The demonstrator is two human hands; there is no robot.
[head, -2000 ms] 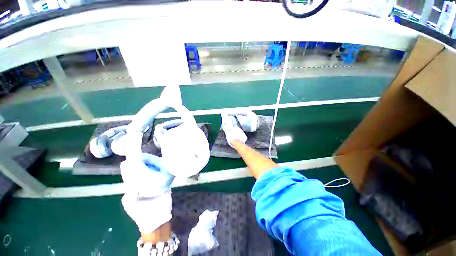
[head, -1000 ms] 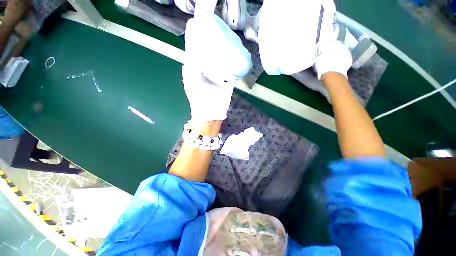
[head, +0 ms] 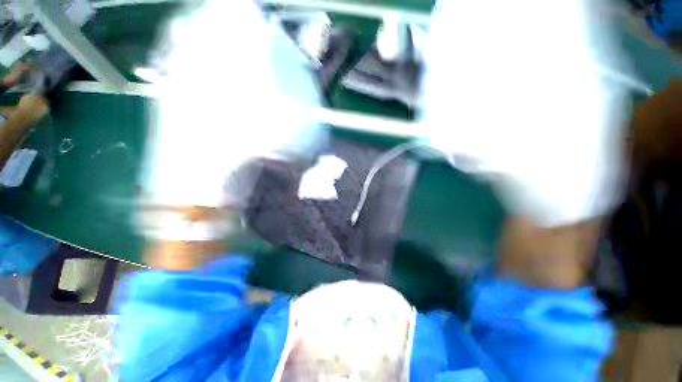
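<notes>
My left hand (head: pixel 217 104), in a white glove, is large, blurred and overexposed at upper left. A pale blue-white headphone part (head: pixel 299 97) shows at its right side, held in it; its outline melts into the glove. My right hand (head: pixel 531 119), also gloved and blurred, is at upper right. A white cable (head: pixel 381 162) arcs out from it, its tip hanging down over the grey printed bag (head: pixel 288 216). The fingers are hard to make out. A crumpled white piece (head: pixel 321 177) lies on the bag.
More headphones (head: pixel 389 39) lie on grey bags beyond the white rail (head: pixel 366 121). A neighbour's arm (head: pixel 22 123) shows at left on the green surface (head: pixel 97 179). A brown carton (head: pixel 658 127) stands at right, with dark contents. Yellow-black floor tape (head: pixel 34 354) is at lower left.
Both hands have come nearer the camera and spread apart, away from the headphones at the back. The pale part came along with my left hand. The cable end now hangs over the bag.
</notes>
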